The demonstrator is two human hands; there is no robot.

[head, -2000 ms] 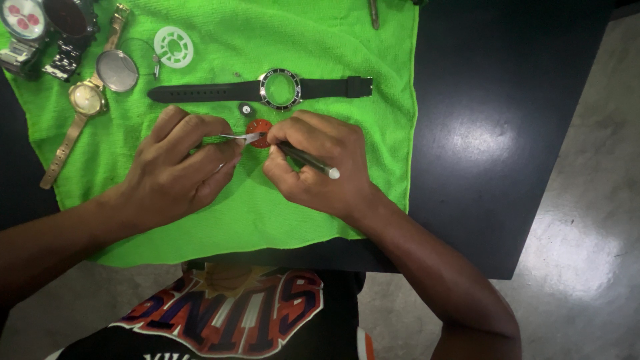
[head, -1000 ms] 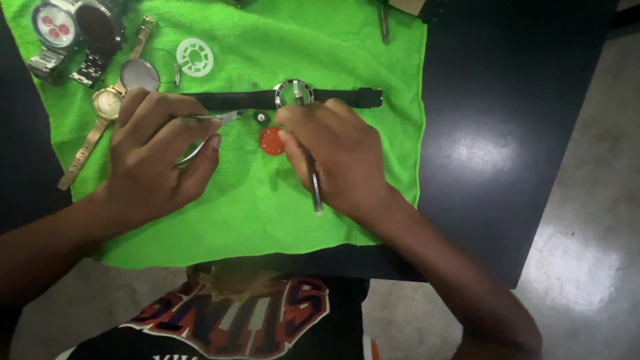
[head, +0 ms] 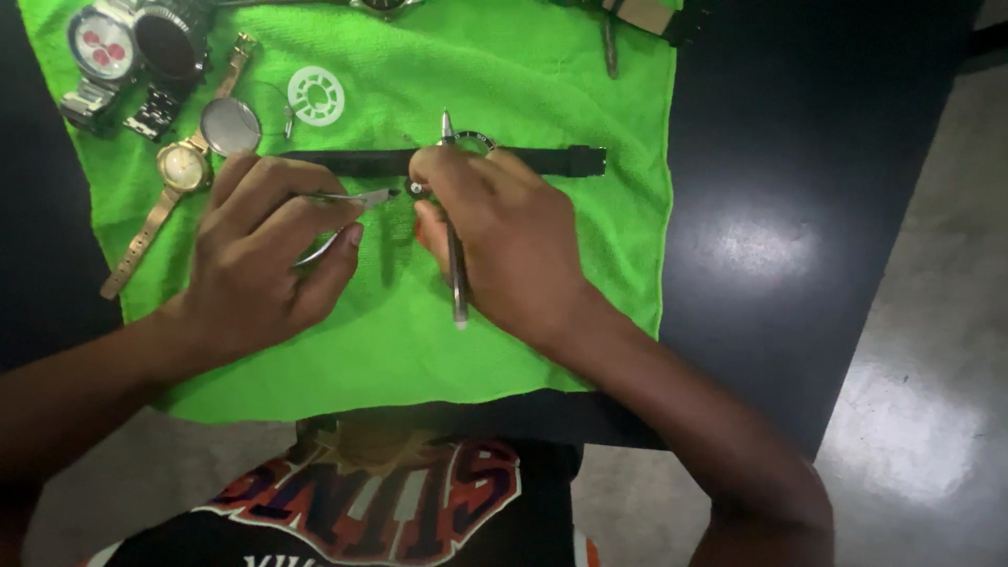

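Note:
My left hand (head: 276,236) holds metal tweezers (head: 374,198), their tips just left of a small dark round part (head: 416,187) with a white centre. My right hand (head: 504,236) grips a slim pen-like tool (head: 457,276), its metal point up and away from me. The fingertips of that hand are close to the small round part. Beneath the right hand shows a sliver of the red watch dial (head: 420,230), mostly hidden. Behind the hand lies a watch case with a numbered black bezel (head: 475,139), largely covered, on a black strap (head: 354,162).
A green cloth (head: 378,339) covers part of the dark table (head: 756,236). At the upper left lie a steel watch (head: 102,47), a dark watch (head: 167,43), a gold watch (head: 183,167), a round metal disc (head: 230,126) and a white plastic ring (head: 316,96). A thin rod (head: 610,49) lies top right.
The tweezers and the pen-like tool were both at the red dial two seconds ago. My left hand has since moved left from it. The pen-like tool has turned, its metal point now away from me.

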